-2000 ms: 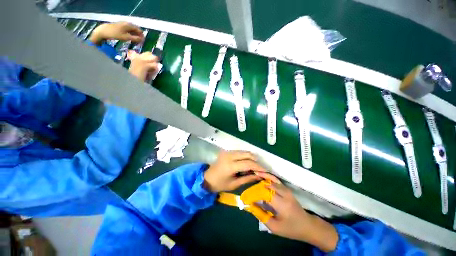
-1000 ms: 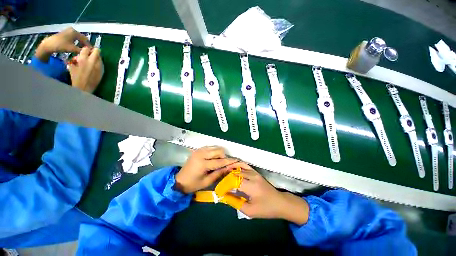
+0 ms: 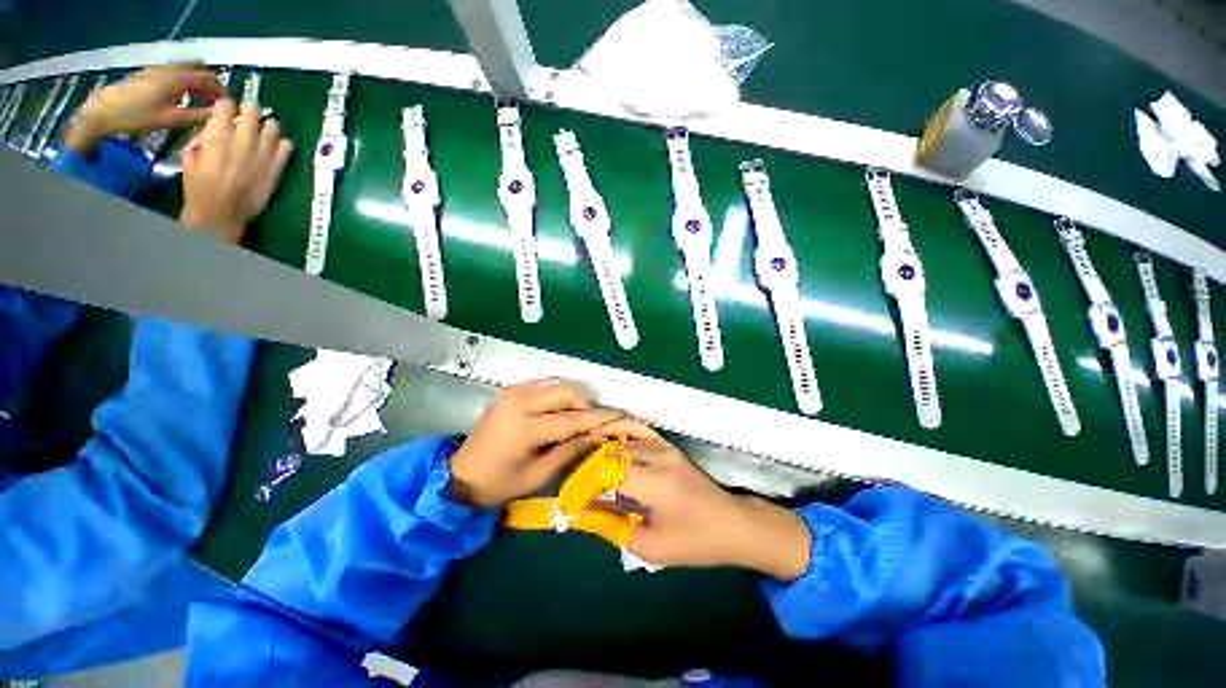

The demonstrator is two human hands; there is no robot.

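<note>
A yellow-orange item, bent into a loop with a flat tail and a small white part at its middle, is between my hands above the near bench. It may be flexible; I cannot tell exactly what it is. My right hand is bare and grips its right side, with a bit of white showing below the fingers. My left hand is bare, its fingertips meeting those of my right hand just above the item. Whether the left fingers pinch part of it is hidden.
Several white smartwatches lie on the green conveyor belt beyond the near rail. A solvent bottle and wipes are beyond. Crumpled wipes lie left. A grey post and another person's hands are left.
The view has swung right, so the post, neighbour and wipes sit further left. The sixth large watch now shows its dark sensor dot. My hands keep nearly the same hold on the yellow-orange item.
</note>
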